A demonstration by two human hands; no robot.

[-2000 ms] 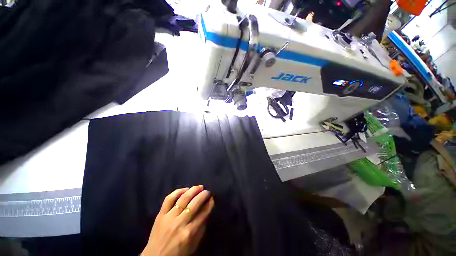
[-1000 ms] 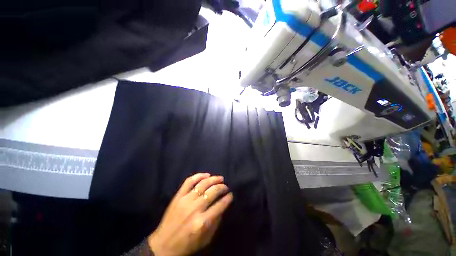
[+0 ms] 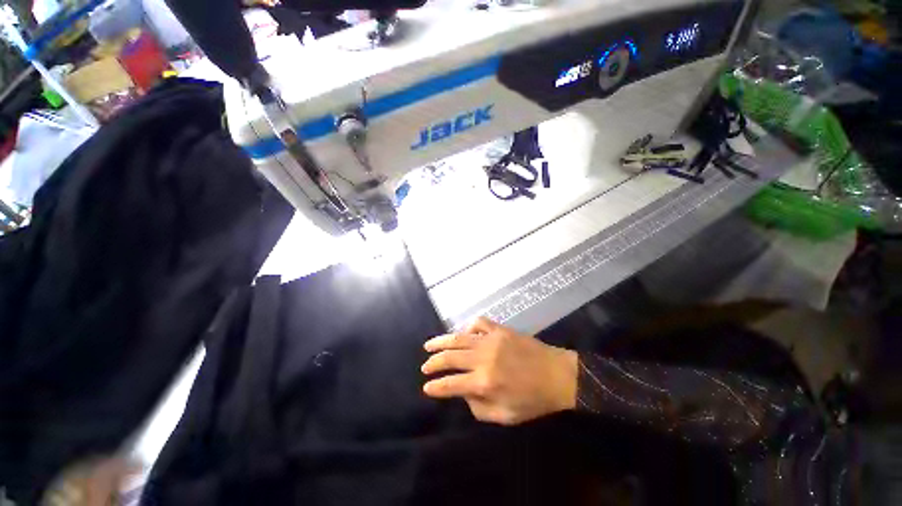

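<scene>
A black garment piece (image 3: 341, 346) lies on the machine bed, its upper part at the brightly lit presser foot and needle (image 3: 374, 237), where glare hides detail. The white JACK sewing machine (image 3: 396, 128) stands above it. My right hand (image 3: 504, 376) is on the garment's right edge, below and right of the needle; its fingertips touch the cloth, but whether it grips cannot be told. My left hand (image 3: 91, 482) is blurred and cut off at the bottom left edge, beside the cloth; its hold is unclear.
A large black garment pile (image 3: 109, 237) fills the left. Black-handled snips (image 3: 514, 176) lie behind the bed under the arm. Small tools (image 3: 653, 155) lie at the bed's right end. The ruled bed edge (image 3: 584, 267) runs right, towards a green basket (image 3: 806, 128) with clear plastic.
The view has turned and moved closer to the machine. The ringed hand has left the cloth's middle; my right hand now shows at its right edge. The garment is shifted and more folded at left.
</scene>
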